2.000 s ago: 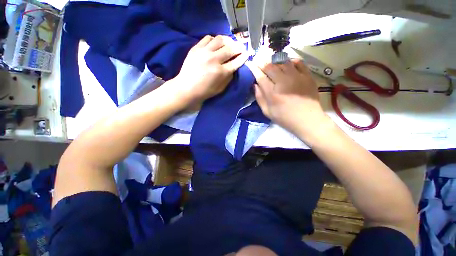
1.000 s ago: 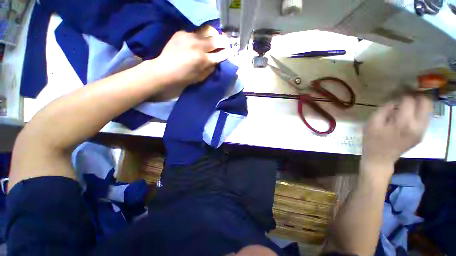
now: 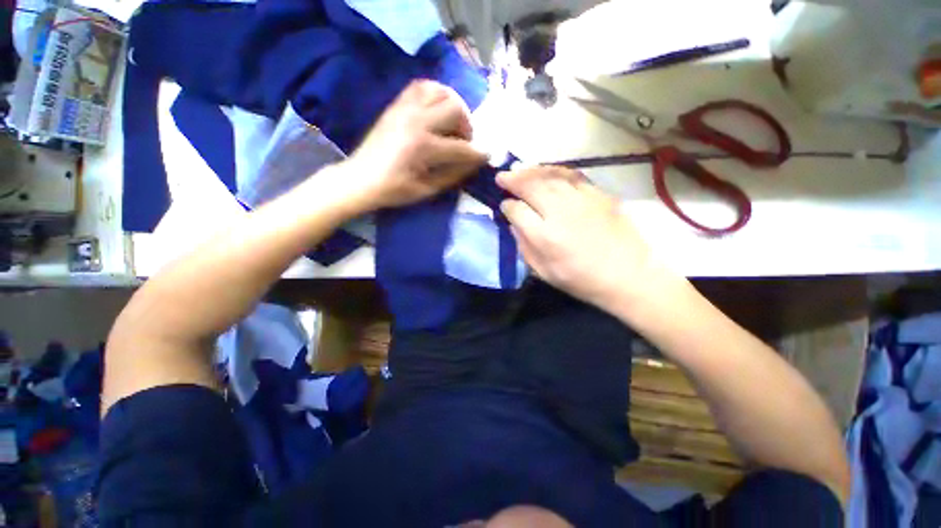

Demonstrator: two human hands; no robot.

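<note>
A navy garment piece (image 3: pixel 310 77) with pale blue areas is heaped left of the needle and hangs over the table's front edge. My left hand (image 3: pixel 418 144) pinches the cloth just in front of the needle area. My right hand (image 3: pixel 568 222) is beside it, its fingertips pinching the small navy end of the piece. A small white spot shows between my fingertips; I cannot tell what it is. The needle and presser foot are lost in the bright lamp glare.
Red-handled scissors (image 3: pixel 712 160) lie right of my right hand, over a long dark strip (image 3: pixel 825 155). A slim dark stick (image 3: pixel 686 57) lies above them. A knurled knob (image 3: pixel 540 89) is near the glare. Another machine (image 3: pixel 41 217) stands at left. Navy and pale blue bundles (image 3: pixel 908 413) lie below table level.
My right hand reached far right one second ago and is now back beside my left hand at the cloth. The gripped cloth sits slightly nearer me than two seconds ago.
</note>
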